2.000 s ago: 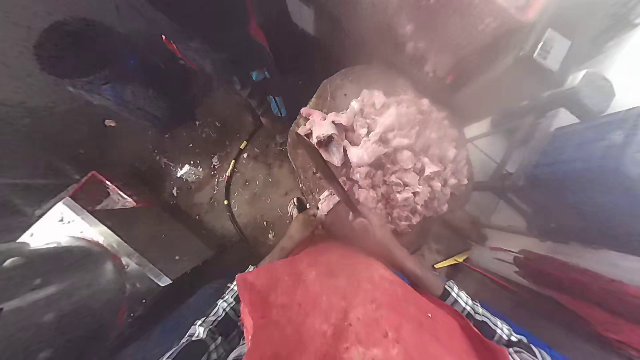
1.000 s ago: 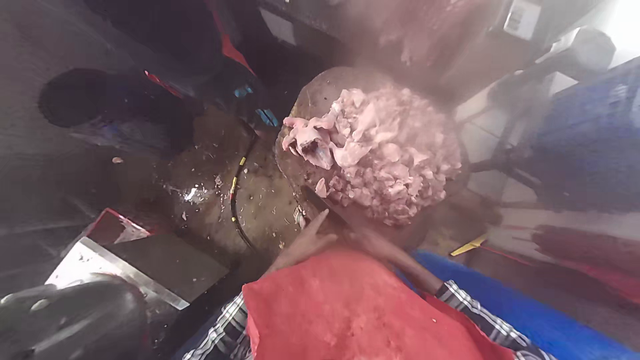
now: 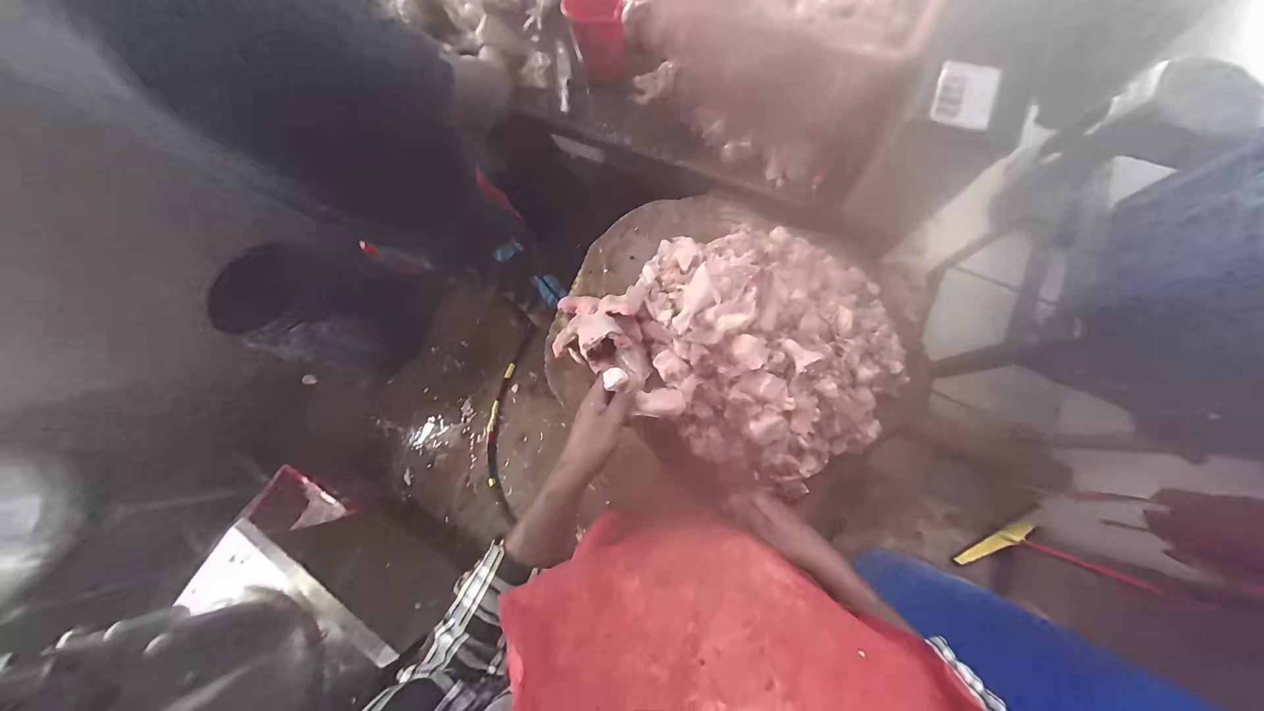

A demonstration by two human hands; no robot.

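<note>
A large heap of cut raw poultry pieces (image 3: pixel 780 346) lies on a round chopping block (image 3: pixel 632 242). At the block's left side is a larger piece of poultry carcass (image 3: pixel 597 336) with a dark hollow. My left hand (image 3: pixel 600 410) grips this piece at its near end, a small whitish bit showing by the fingertips. My right hand (image 3: pixel 750 509) is closer to me, low on the block and partly blurred. It holds a broad dark knife (image 3: pixel 676 459), whose blurred blade points up and left, below the heap.
Beyond the block, a counter holds a red cup (image 3: pixel 597 39), more poultry and a big pinkish crate (image 3: pixel 790 89). A person's dark-clothed body (image 3: pixel 296 118) is at upper left. A black and yellow hose (image 3: pixel 494 425) curves left of the block; a blue barrel (image 3: pixel 1175 296) stands right.
My left hand has moved up and forward from beside the block's near edge to the carcass piece and taken hold of it. The view has shifted, showing more of the counter.
</note>
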